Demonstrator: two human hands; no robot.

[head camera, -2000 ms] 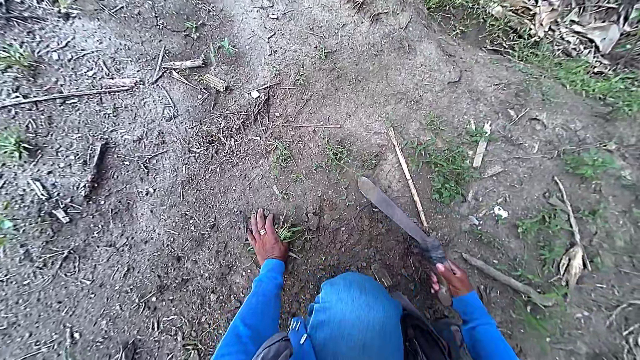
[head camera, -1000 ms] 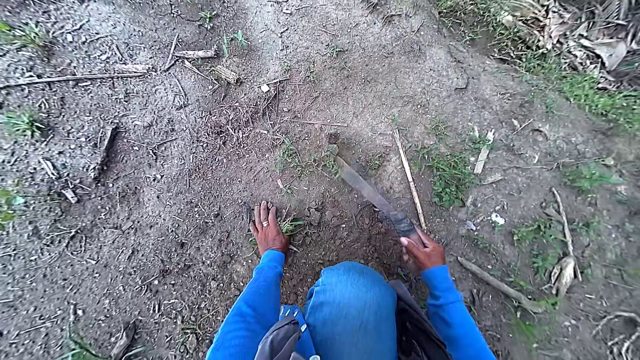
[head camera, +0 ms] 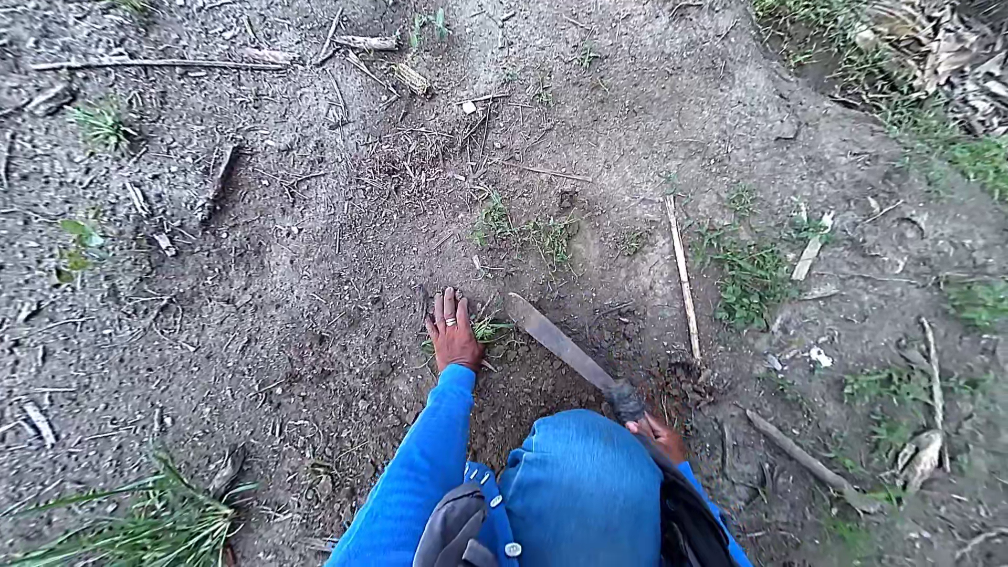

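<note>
My left hand (head camera: 455,339), with a ring on one finger, rests palm down on the bare soil, fingers slightly spread. A small tuft of grass (head camera: 490,329) lies against its right side. My right hand (head camera: 661,438) is closed around the handle of a machete (head camera: 563,346), whose neck is wrapped in dark material (head camera: 625,400). The blade slants up and left, its tip just right of the grass tuft. Whether the tip touches the soil cannot be told. My knee in blue jeans (head camera: 583,488) is between my forearms.
A straight pale stick (head camera: 683,276) lies beyond the machete, near a low green weed (head camera: 752,283). A thicker stick (head camera: 811,465) is at the right. Small weeds (head camera: 524,228) grow ahead. A corn cob (head camera: 413,79) and twigs lie farther off; a grass clump (head camera: 150,520) stands lower left.
The machete has moved back toward my body and its tip is nearer my left hand than one second ago. My left hand has stayed on the ground beside the grass.
</note>
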